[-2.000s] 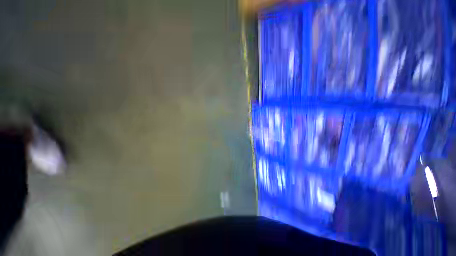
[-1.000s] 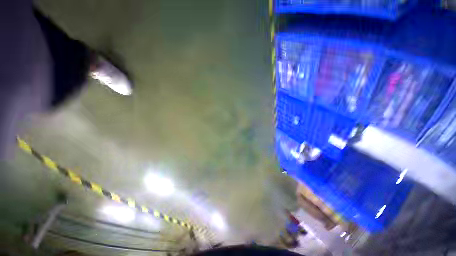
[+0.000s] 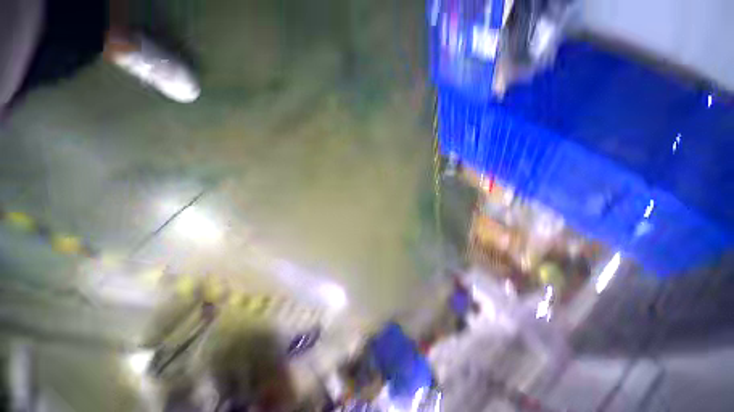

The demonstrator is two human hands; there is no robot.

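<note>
Neither of my hands shows in the picture. The view is turned sideways and blurred. Nearest on the right is a large blue crate or bin (image 3: 579, 153) with ribbed sides. Pale and dark things at its upper left are too blurred to name. A white shoe (image 3: 161, 74) on a foot below a dark trouser leg stands on the green-grey floor (image 3: 322, 185) at the upper left.
Yellow-black floor tape (image 3: 68, 241) runs across the lower left, and a thin yellow line borders the blue crates. Brown carton-like shapes (image 3: 495, 237) lie beyond the crate. A small blue object (image 3: 400, 358) and blurred clutter are at the bottom. Lights reflect on the floor.
The view has moved along the blue crates. The filled crates have mostly slid out at the top, and the brown shapes and clutter show larger. The white shoe sits higher in view.
</note>
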